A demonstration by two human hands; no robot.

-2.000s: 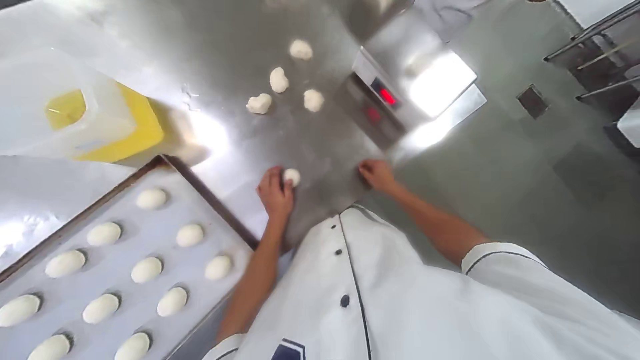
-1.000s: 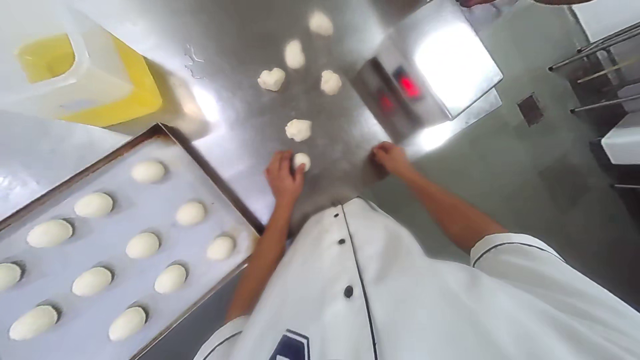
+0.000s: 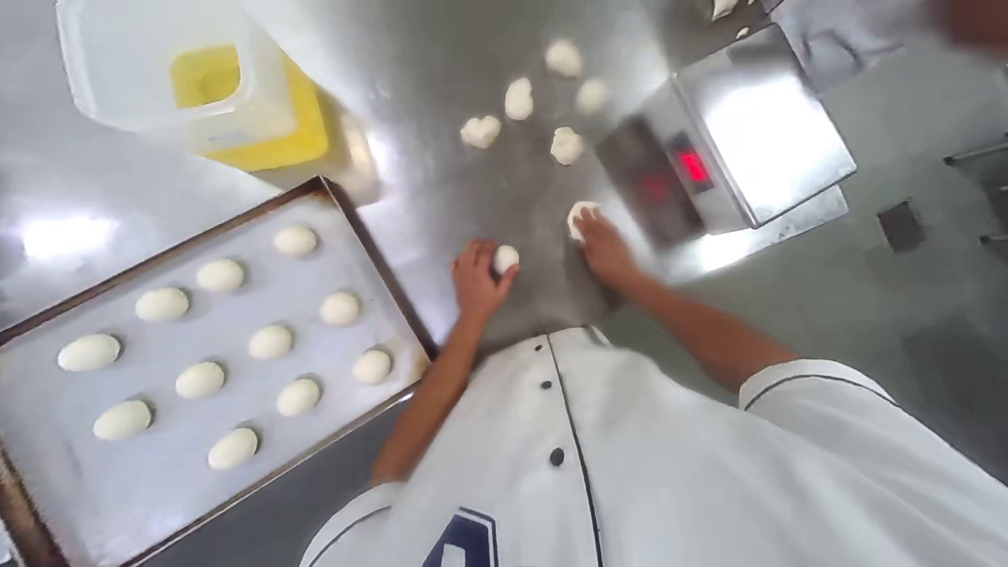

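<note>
My left hand (image 3: 480,276) curls around the left side of a smooth round dough ball (image 3: 506,258) on the steel worktop (image 3: 441,197). Further right, my right hand (image 3: 605,248) rests its fingers on a rougher dough piece (image 3: 581,219), partly hidden under them. Beyond both hands lie several uneven dough pieces (image 3: 566,146), one of them blurred. At the left, a metal baking tray (image 3: 382,264) with a pale lining holds several smooth, oval dough balls (image 3: 270,342) set apart from each other.
A translucent plastic container (image 3: 260,102) with yellow contents stands beyond the tray. A steel digital scale (image 3: 768,134) with a lit red display is at the worktop's right edge. Part of another person's blurred arm (image 3: 972,24) shows at top right, above the floor.
My right hand has moved forward from the worktop's near edge onto a dough piece. Another blurred dough piece now lies among the far ones. My left hand stays at its dough ball.
</note>
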